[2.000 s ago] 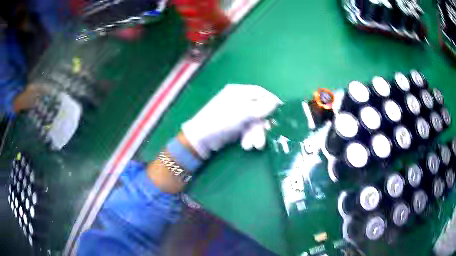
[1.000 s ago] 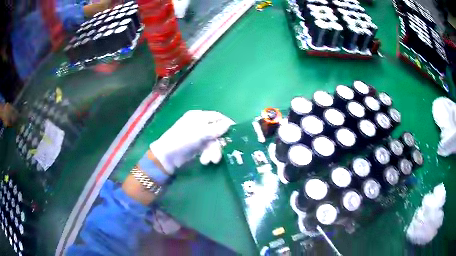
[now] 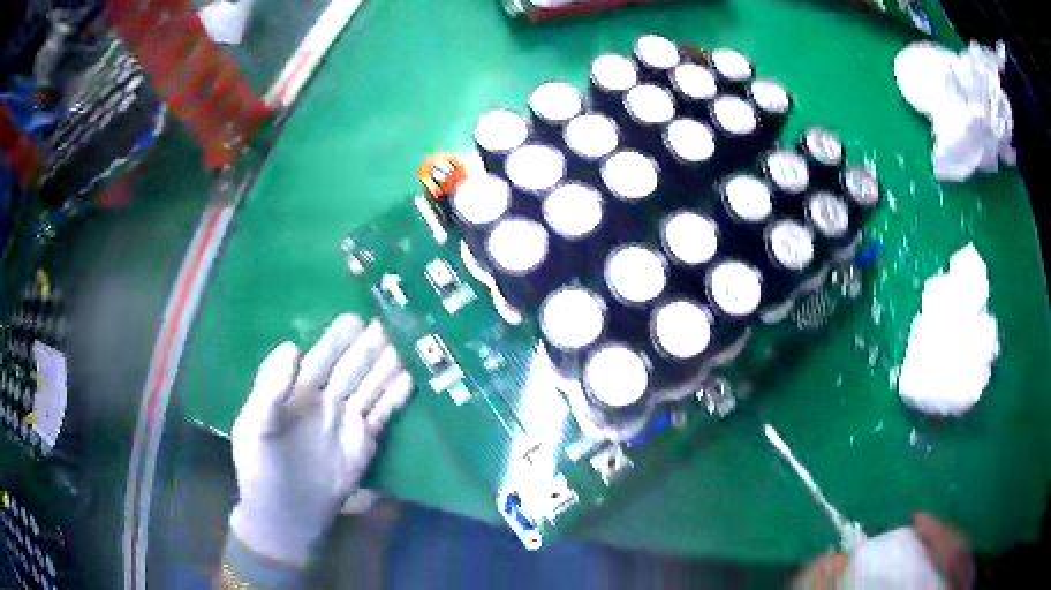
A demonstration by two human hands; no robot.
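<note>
A green circuit board [image 3: 467, 346] lies on the green mat, with rows of black capacitors with silver-white tops [image 3: 635, 273] and an orange ring coil [image 3: 441, 174] at its upper left corner. White glue beads surround the capacitor bases. My left hand [image 3: 311, 432], in a white glove, is open, palm up, beside the board's lower left edge and holds nothing. My bare right hand [image 3: 943, 551] is cut off by the bottom edge, holding a white dispensing bottle [image 3: 890, 562]. Its thin pale nozzle [image 3: 798, 467] points up and left, off the board's lower right edge.
Two crumpled white wipes [image 3: 952, 334] lie on the mat at right. Another board [image 3: 576, 8] is cut off at the top. A white-and-red conveyor edge [image 3: 190, 282] runs along the left, with a red-wrapped post [image 3: 190, 75] and boards beyond it.
The board now appears further up and left and turned. My left hand has left the board's edge and opened, palm up. The bottle and my right hand have come into view at bottom right.
</note>
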